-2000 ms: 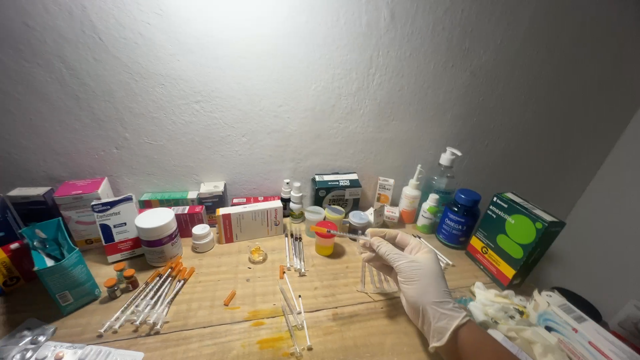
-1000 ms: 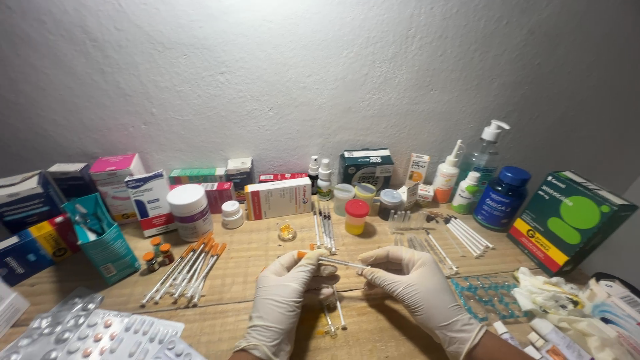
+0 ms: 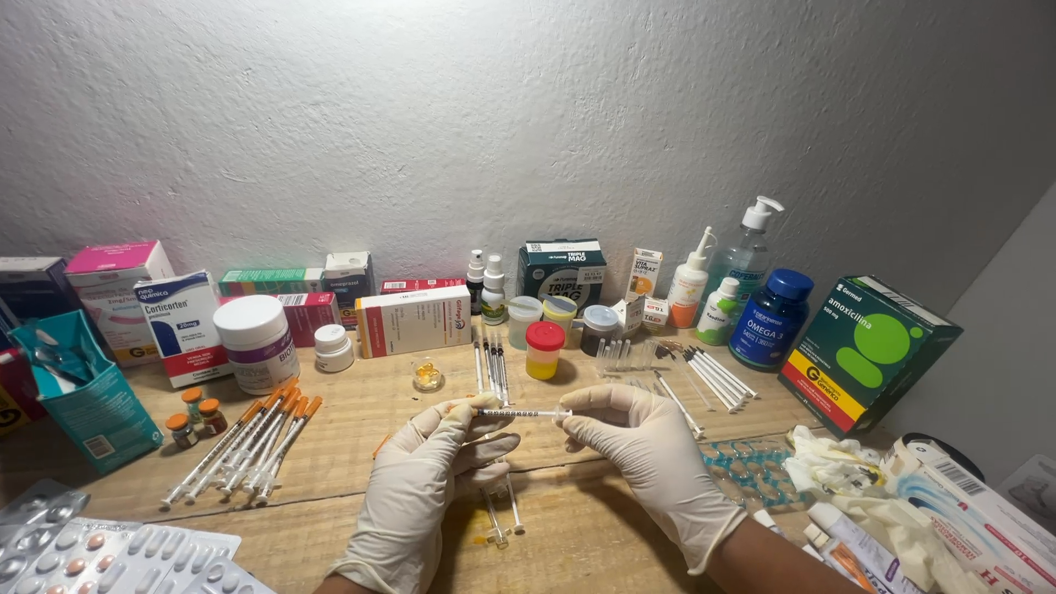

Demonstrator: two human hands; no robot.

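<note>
A thin graduated syringe (image 3: 520, 413) lies level between my gloved hands. My left hand (image 3: 421, 487) pinches its left end, where a bit of orange shows by the fingertips. Thumb and fingers of my right hand (image 3: 648, 466) hold the plunger end. Below them, two more syringes (image 3: 513, 503) rest on the wooden table beside a yellow-orange stain. Behind my hands stand several dark-tipped syringes (image 3: 495, 371) side by side on the wood and a specimen cup with a red lid (image 3: 545, 351) and yellow contents. Orange-capped syringes (image 3: 239, 445) lie in a pile at the left.
Medicine boxes (image 3: 417, 322) and bottles line the wall. Three small vials (image 3: 212, 417) are by the pile. Blister packs (image 3: 107, 561) fill the near left corner. On the right are a teal blister pack (image 3: 755, 473), crumpled gloves (image 3: 833, 462), tubes (image 3: 858, 540) and a green carton (image 3: 866, 355).
Two seconds ago only my right hand was in view, holding a syringe by the red-lidded cup, which then had an open top. Since then my left hand has come in and holds the syringe too.
</note>
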